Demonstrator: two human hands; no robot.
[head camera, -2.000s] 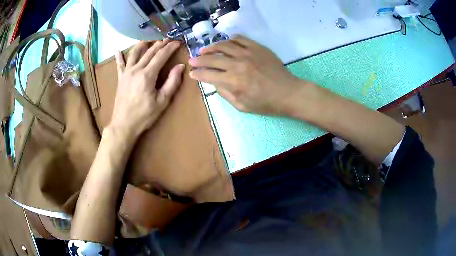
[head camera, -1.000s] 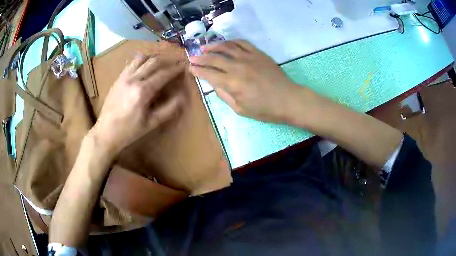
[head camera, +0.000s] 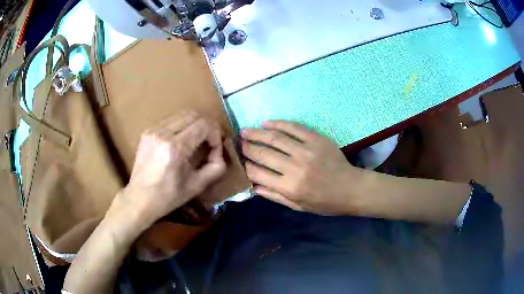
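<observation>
A brown bag panel (head camera: 166, 80) lies on the table, its top edge under the sewing machine's foot area (head camera: 201, 28). My left hand (head camera: 178, 166) is on the panel's lower part with its fingers curled; the fingertips seem to pinch the material near the right edge, partly hidden. My right hand (head camera: 299, 166) lies flat at the panel's lower right edge, fingers slightly apart and fingertips touching the edge. A pale strip shows at the bottom corner. The rest of the brown bag (head camera: 63, 184) with strap handles (head camera: 99, 74) lies at the left.
The white machine bed (head camera: 322, 28) is at the top, beside the pale green table (head camera: 368, 92) with its red front edge. A clear wrapped bundle (head camera: 67, 80) lies by the handles. A brown box-like piece (head camera: 459, 149) is at the right, below table level.
Both hands have moved down from the machine foot toward the panel's lower edge. My right hand has left the foot area. My left hand has curled its fingers.
</observation>
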